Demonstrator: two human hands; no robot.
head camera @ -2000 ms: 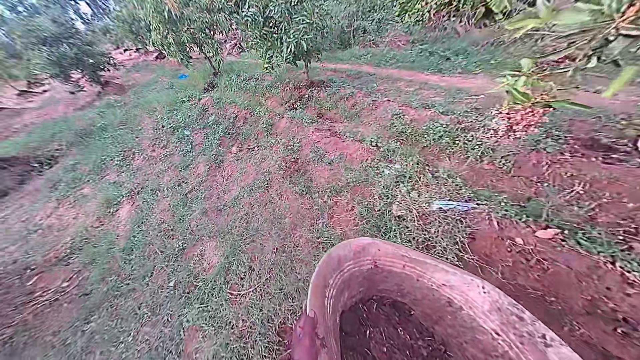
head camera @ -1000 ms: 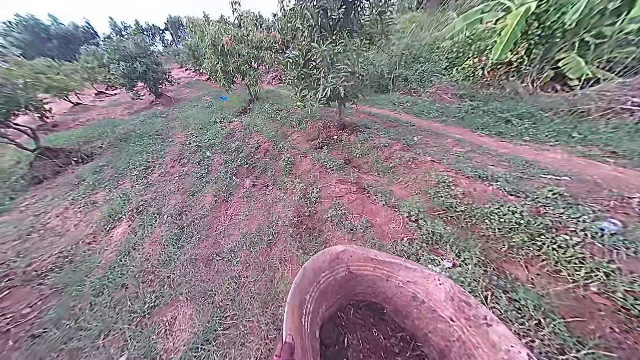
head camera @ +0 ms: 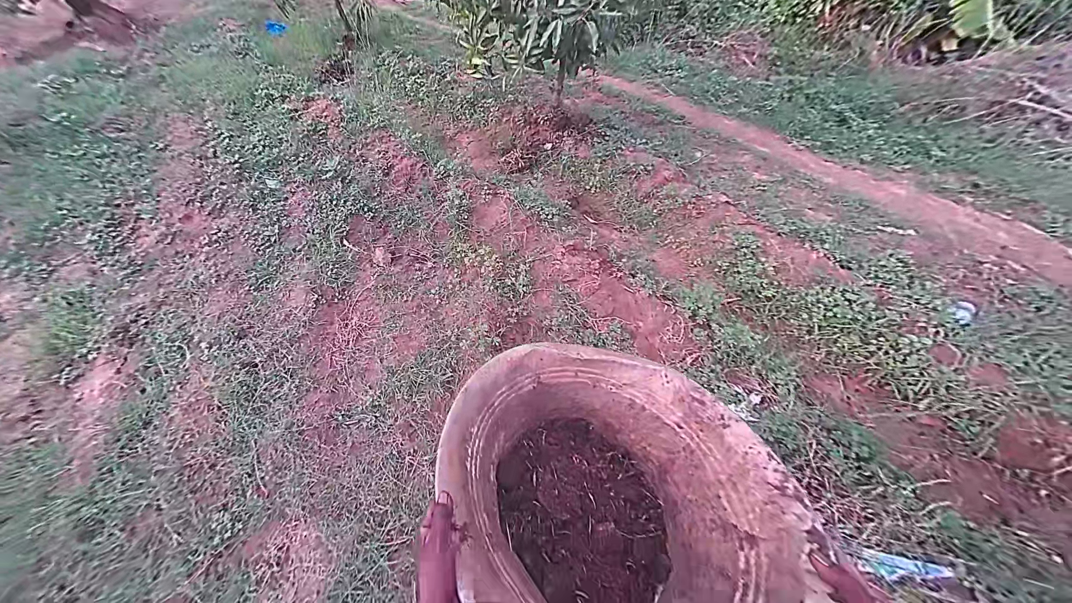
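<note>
A worn, dirt-stained basin (head camera: 712, 444) with a wide rim is at the lower middle of the view. Dark soil with bits of dry plant matter (head camera: 582, 511) lies in its bottom. My left hand (head camera: 437, 553) grips the basin's left rim, its fingers seen against the outer wall. At the right rim, my right hand (head camera: 842, 579) shows only in part, holding the basin at the lower edge of the view. The basin's near side is cut off by the frame.
Grass and weeds grow in patches over uneven reddish soil (head camera: 603, 293). A small leafy tree (head camera: 561, 42) stands ahead, with a dirt path (head camera: 837, 176) to its right. Litter (head camera: 909, 566) lies by the basin's right side, a pale scrap (head camera: 963, 312) farther right, a blue object (head camera: 275, 28) far left.
The view has shifted forward over the ground, and the small tree appears nearer. The basin stays in front of me; my right hand now shows at its right rim.
</note>
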